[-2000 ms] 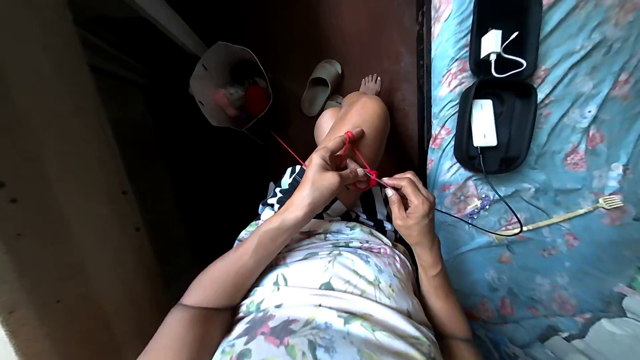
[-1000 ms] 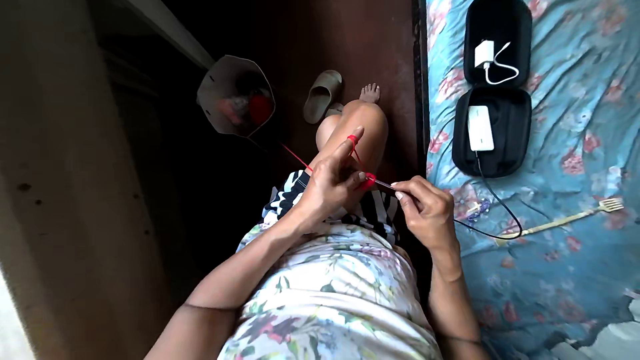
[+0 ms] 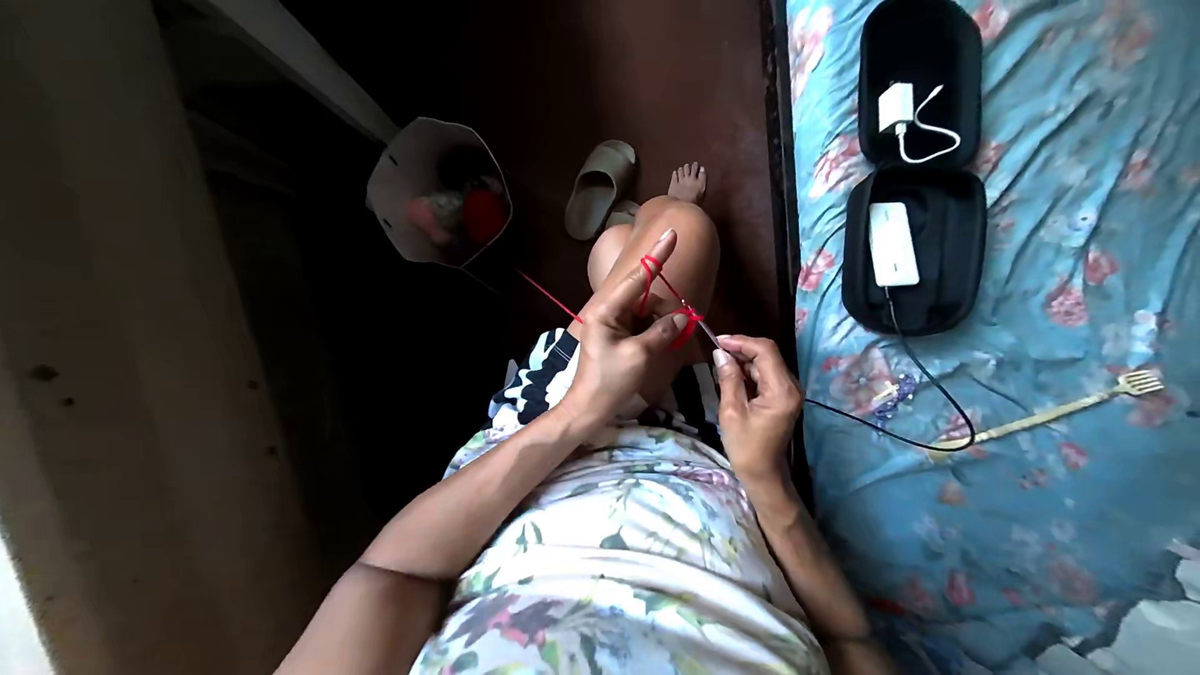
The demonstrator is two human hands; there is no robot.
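Note:
Red yarn [image 3: 547,296] runs up from the lower left to my left hand [image 3: 623,342], wraps around its raised index finger and crosses to a small piece of red crochet work [image 3: 689,328]. The thumb and other fingers of that hand pinch this piece. My right hand [image 3: 761,398] holds a thin crochet hook [image 3: 706,330] between thumb and fingertips, and its tip is at the red loops. Both hands are above my lap, in front of the bare knee. The fingers behind the left thumb are partly hidden.
A light bin [image 3: 398,225] with balls of yarn stands at the left, beside a clog [image 3: 600,190]. On the flowered bedsheet [image 3: 1041,506] at the right lie an unzipped black case [image 3: 956,291] with a white power bank [image 3: 893,244], a charger [image 3: 896,107], a black cable [image 3: 923,370] and a fork-ended stick [image 3: 1059,411].
The right hand has moved slightly in toward the left hand since one second ago, and the hook now sits steeper at the red loops. Both hands keep their hold.

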